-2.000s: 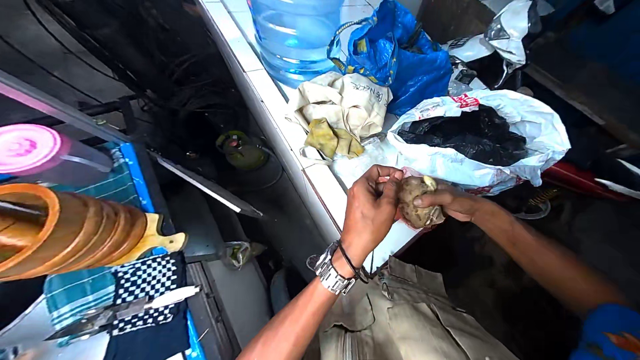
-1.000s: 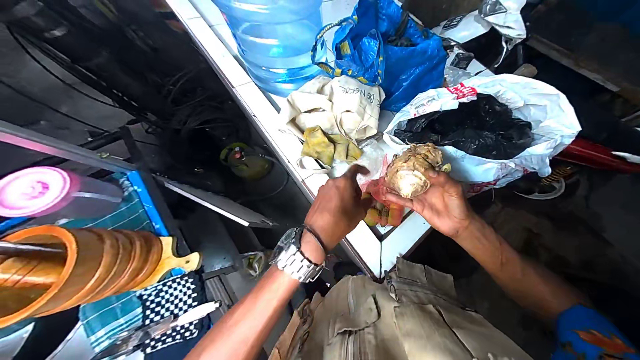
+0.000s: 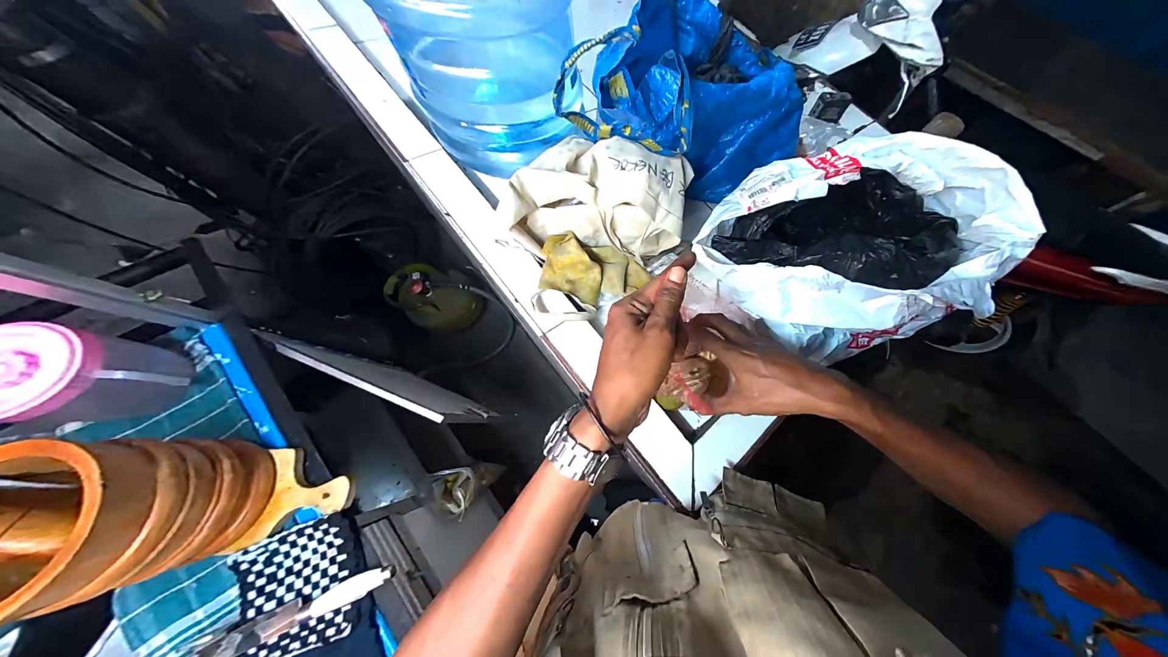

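Note:
My left hand (image 3: 643,342), with a metal-link watch on its wrist, is raised over the corner of the white tiled counter (image 3: 671,452), its thumb and fingertips close together beside a reddish net bag. Whether it pinches the net cannot be told. My right hand (image 3: 757,370) curls around a brown, knobbly root or tuber (image 3: 695,372), partly hidden by the fingers and in or against the reddish net. Just beyond my hands lie a yellowish cloth (image 3: 573,266) and a cream cloth bag (image 3: 607,196). A white plastic bag (image 3: 990,196) lined with black plastic stands behind my right hand.
A large blue water bottle (image 3: 484,82) and a blue bag (image 3: 744,119) stand farther back on the counter. A green gas cylinder (image 3: 433,297) is below, left of the counter. At the left are stacked wooden bowls or mortars (image 3: 155,511), a pink-lidded container (image 3: 91,374) and a knife (image 3: 301,611).
The tuber, held up in my right hand one second ago, is now lower and mostly behind the fingers. My left hand has moved up, from low beside the net to above it.

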